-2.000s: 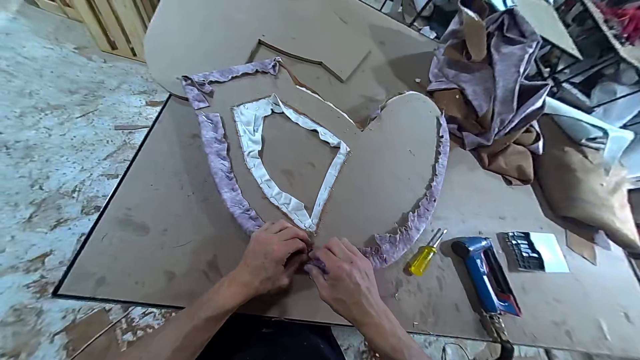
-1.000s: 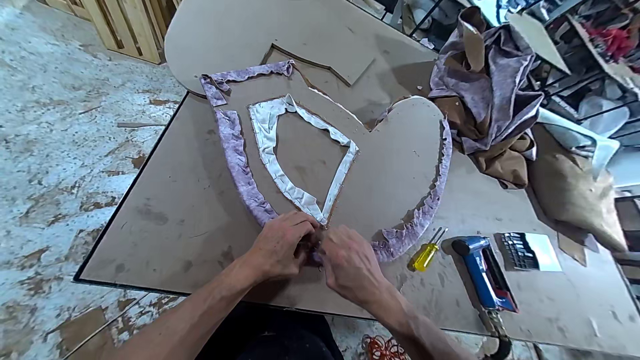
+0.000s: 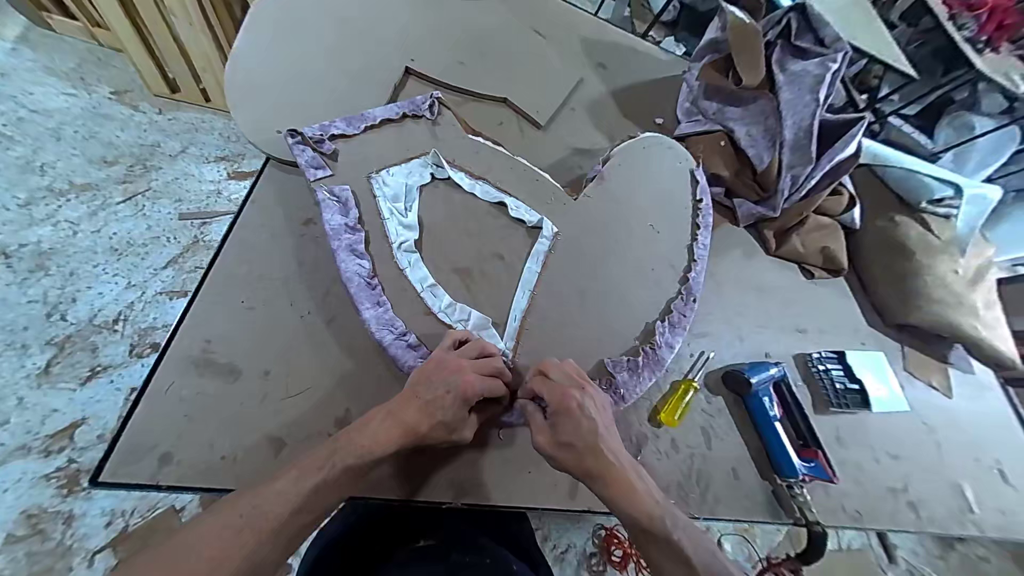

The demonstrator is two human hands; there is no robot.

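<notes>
A flat board panel [image 3: 616, 256] with a curved, heart-like outline lies on the work table, purple fabric [image 3: 356, 264] folded over its edges. White fabric [image 3: 406, 240] lines the edge of its inner opening. At the panel's lower point, my left hand [image 3: 460, 388] and my right hand [image 3: 566, 412] almost meet, fingertips pinching the purple fabric; the exact grip is partly hidden by the fingers. Right of my right hand lies a screwdriver [image 3: 680, 400] with a yellow handle. Beyond it rests a blue pneumatic stapler [image 3: 780, 420] on its hose.
A strip of staples [image 3: 856, 382] lies right of the stapler. Crumpled purple and brown fabric [image 3: 768, 128] is heaped at the back right, by a brown stuffed bag [image 3: 928, 272]. An angular board piece [image 3: 496, 88] lies behind the panel. The table edge [image 3: 184, 312] runs along the left.
Both hands stay at the panel's lower point, with the fingers shifting on the fabric. The panel, screwdriver and stapler have not plainly moved on the table.
</notes>
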